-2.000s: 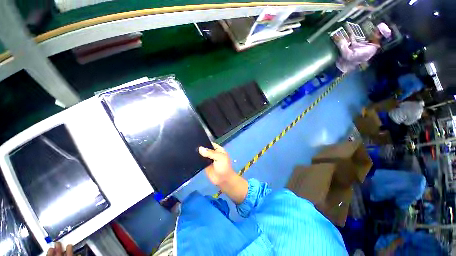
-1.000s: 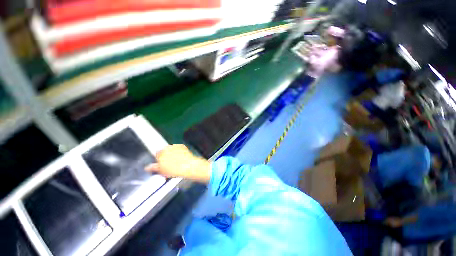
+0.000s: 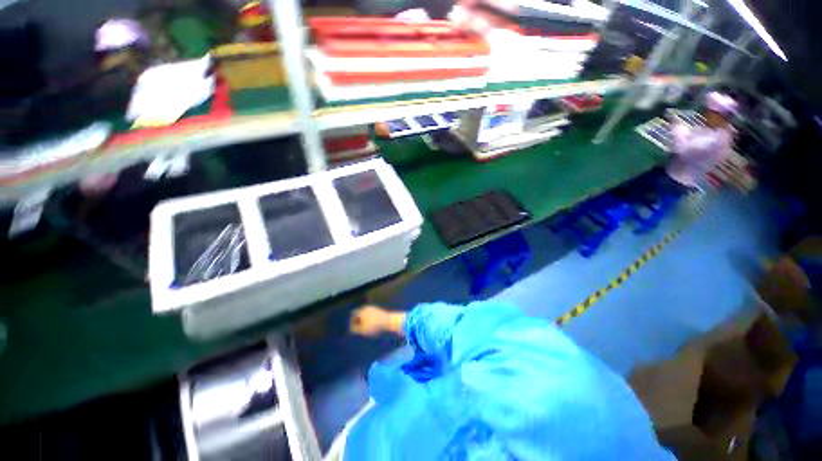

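A stack of white foam trays (image 3: 302,290) stands on the green bench. Its top tray has three pockets, each with a dark glossy panel (image 3: 295,221); the left panel (image 3: 210,243) has wrinkled, shiny film. Small blue spots show at the panel edges. Another white tray (image 3: 290,396) with glossy panels (image 3: 232,393) is lower down, cut off by the bottom edge. My right hand (image 3: 377,320) is bare, small and blurred, in front of the stack and apart from it. I see nothing held, but its fingers are unclear. My left hand is out of view.
A black multi-pocket tray (image 3: 480,218) lies on the green bench (image 3: 559,176), right of the stack. Red and white trays (image 3: 397,56) sit on the shelf above. Blue stools (image 3: 590,225) stand under the bench edge. Cardboard boxes (image 3: 667,387) are at lower right. A pink-smocked person (image 3: 698,149) is at far right.
The view has swung, showing the whole tray stack and the lower tray. My right hand has come off the top tray's right end. The separate panel held two seconds ago is no longer in my hand.
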